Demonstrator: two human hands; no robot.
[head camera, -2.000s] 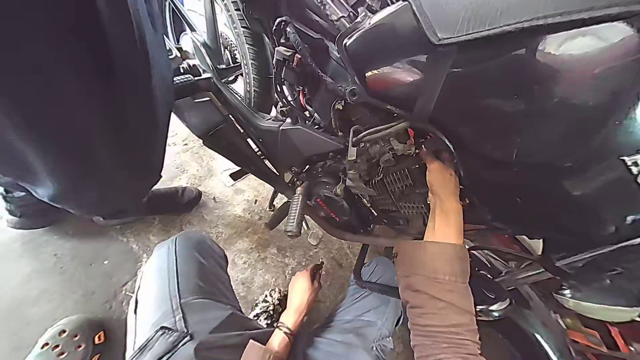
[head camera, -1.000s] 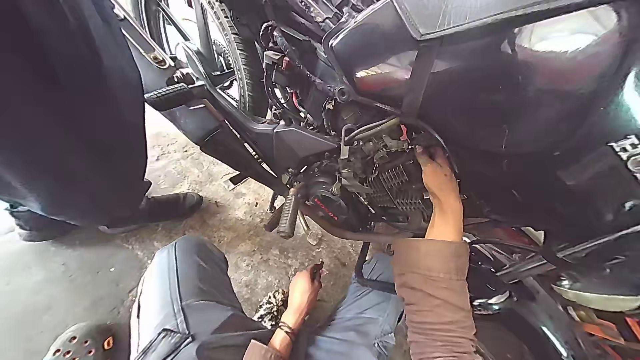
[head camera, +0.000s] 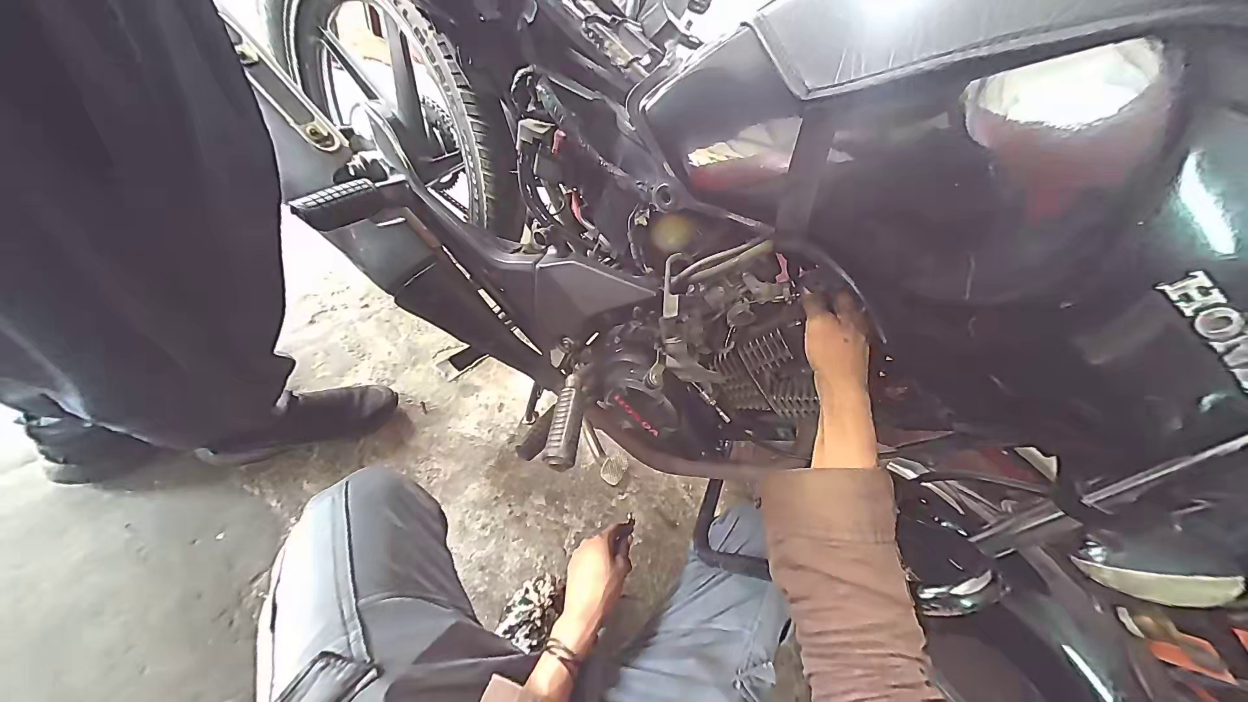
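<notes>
A black Honda motorcycle stands across the view, its fuel tank (head camera: 907, 185) above the finned engine cylinder (head camera: 770, 370). My right hand (head camera: 838, 336) reaches in at the top of the engine, beneath the tank, beside a black cable; its fingertips are in shadow, and whether they grip a part cannot be told. Low in the middle, my left hand (head camera: 600, 575) is closed around a small dark object (head camera: 624, 531), too small to name. Right beside that wrist is a bunched black-and-white cloth (head camera: 531, 612).
A rubber footrest (head camera: 563, 424) and a pedal (head camera: 613, 470) jut out from the engine's lower side. At the left stands a person in dark clothing (head camera: 146, 214), a dark shoe (head camera: 341, 414) on the concrete floor. A rear wheel (head camera: 458, 107) is at the top. A black bar (head camera: 712, 531) crosses my leg.
My right hand has shifted slightly at the top of the engine, its fingers now deeper in shadow. My left hand stays low with the small dark object.
</notes>
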